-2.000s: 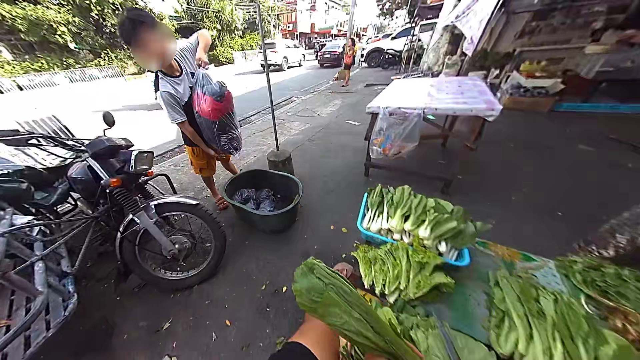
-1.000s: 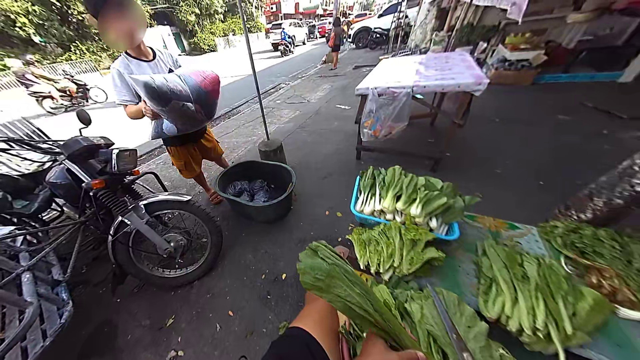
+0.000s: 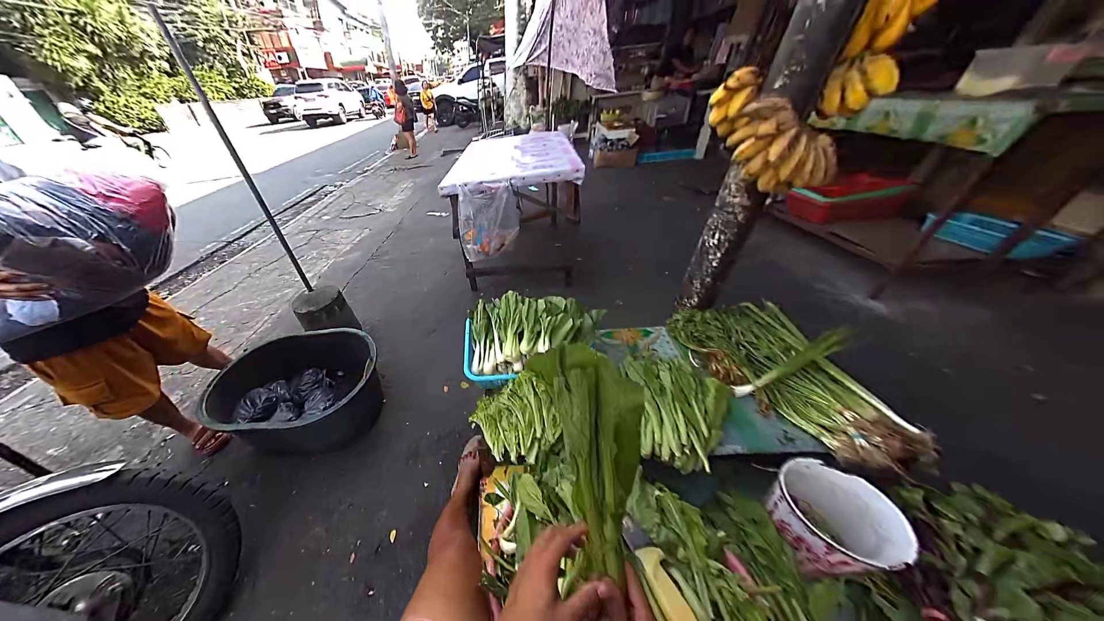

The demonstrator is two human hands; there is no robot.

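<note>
My left hand (image 3: 552, 582) is closed around the stems of a bunch of broad-leaved greens (image 3: 595, 423) at the bottom centre, leaves upward. Fingers at the right side of the stems (image 3: 638, 597) seem to be my right hand; most of it is hidden. Beside them lie a partly covered grey blade (image 3: 636, 533) and a pale yellow object (image 3: 664, 586) that I cannot identify. Around the bunch lie lettuce-like greens (image 3: 517, 418), long-stemmed greens (image 3: 677, 410) and loose leafy stalks (image 3: 707, 552). White-stemmed pak choi (image 3: 526, 332) fills a blue tray (image 3: 468, 349).
A person in orange shorts (image 3: 112, 362) holds a filled clear plastic bag (image 3: 86, 241) beside a dark tub (image 3: 375, 388) of black bags. A motorcycle wheel (image 3: 121, 552), spring onions (image 3: 776, 362), a white patterned pail (image 3: 824, 517), a table (image 3: 509, 164) and a post with bananas (image 3: 733, 216) surround the stall.
The view has swung right. The bunch of greens now stands more upright, and my left hand shows on its stems. The person with the bag appears bent closer to the tub.
</note>
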